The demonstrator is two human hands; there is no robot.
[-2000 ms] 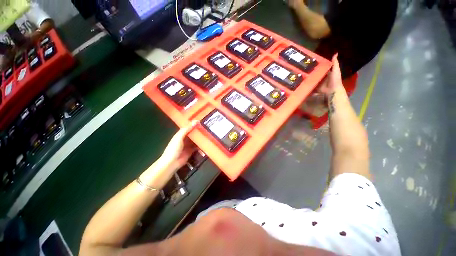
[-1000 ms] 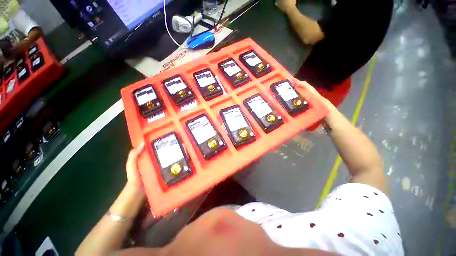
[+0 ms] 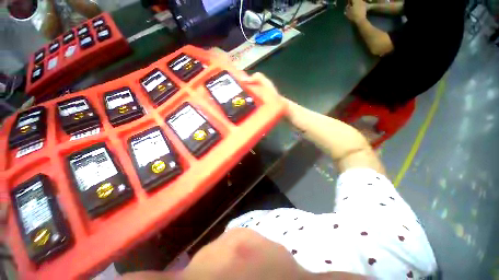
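Note:
A red tray (image 3: 205, 168) with two rows of pockets fills the left and middle of the view, held up above the bench and tilted. Each pocket holds a closed black flip phone (image 3: 100, 178) with a white label and a round gold mark. Small white slips show beside two phones in the far row. My right hand (image 3: 259, 85) grips the tray's far right corner, its fingers partly hidden by the tray. At the left picture edge the tray is cut off, and my left hand cannot be made out there.
Another red tray (image 3: 117, 53) with phones stands on the bench at the upper left. A dark monitor (image 3: 205, 13), a blue object (image 3: 268, 37) and a white cable are at the top. A person in black (image 3: 424, 49) sits at the right on a red stool (image 3: 396, 123).
The red tray has moved left and nearer to the camera. My right hand has moved left with it. My left hand and forearm have gone out of clear view.

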